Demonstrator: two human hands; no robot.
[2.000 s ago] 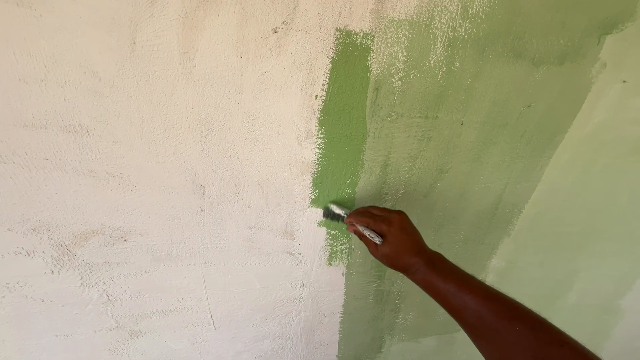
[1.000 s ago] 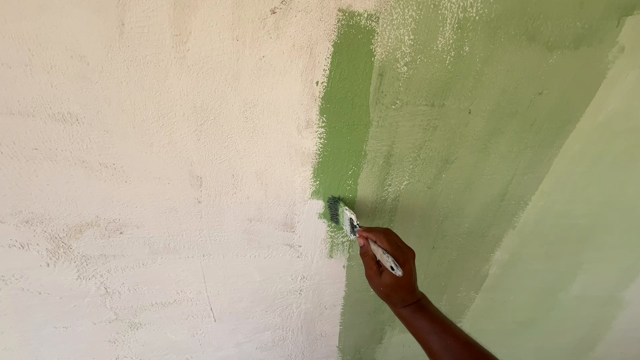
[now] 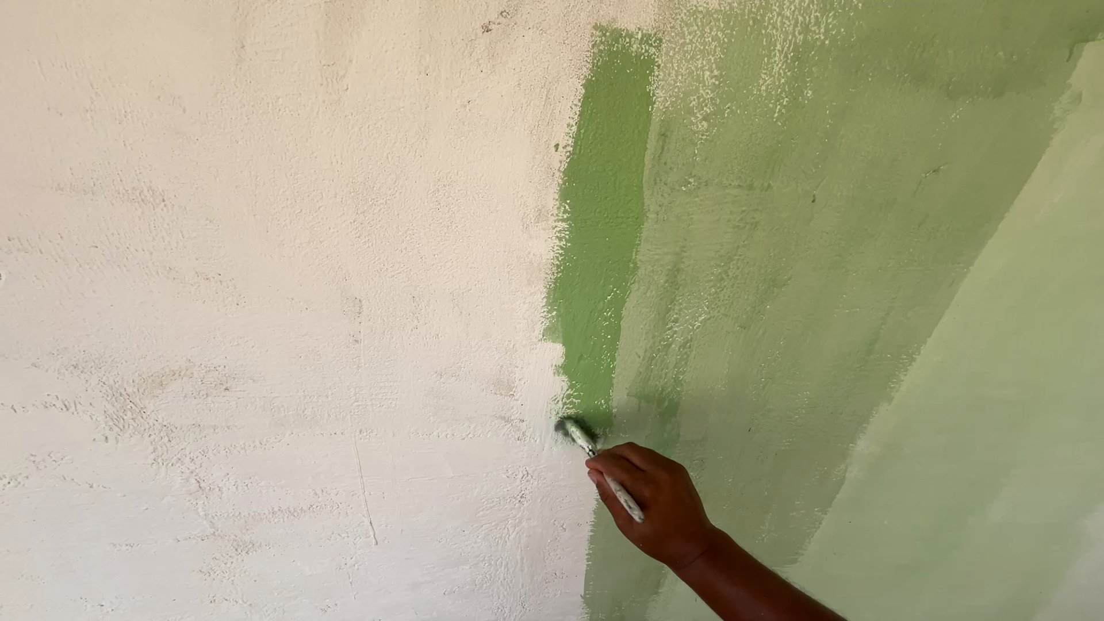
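My right hand [image 3: 660, 504] grips a paintbrush [image 3: 623, 498] by its paint-spattered handle, coming in from the lower right. The brush's dark bristles touch the wall at the bottom of a bright green painted strip [image 3: 604, 224], at its left edge. This strip runs nearly upright, with a ragged left side against the off-white wall [image 3: 302, 302]. To its right lies a duller, streaky green area [image 3: 759, 285], which also continues below the strip, beside and under my hand. My left hand is out of the view.
A paler green band [image 3: 975, 414] with a slanting edge covers the right side of the wall. The white part has rough patches and a thin vertical crack or scratch [image 3: 365, 492]. White specks show through the green near the top.
The bright green strip now reaches farther down, over the patchy spot at its lower end in the earlier frames. My right hand has moved down the wall with the brush.
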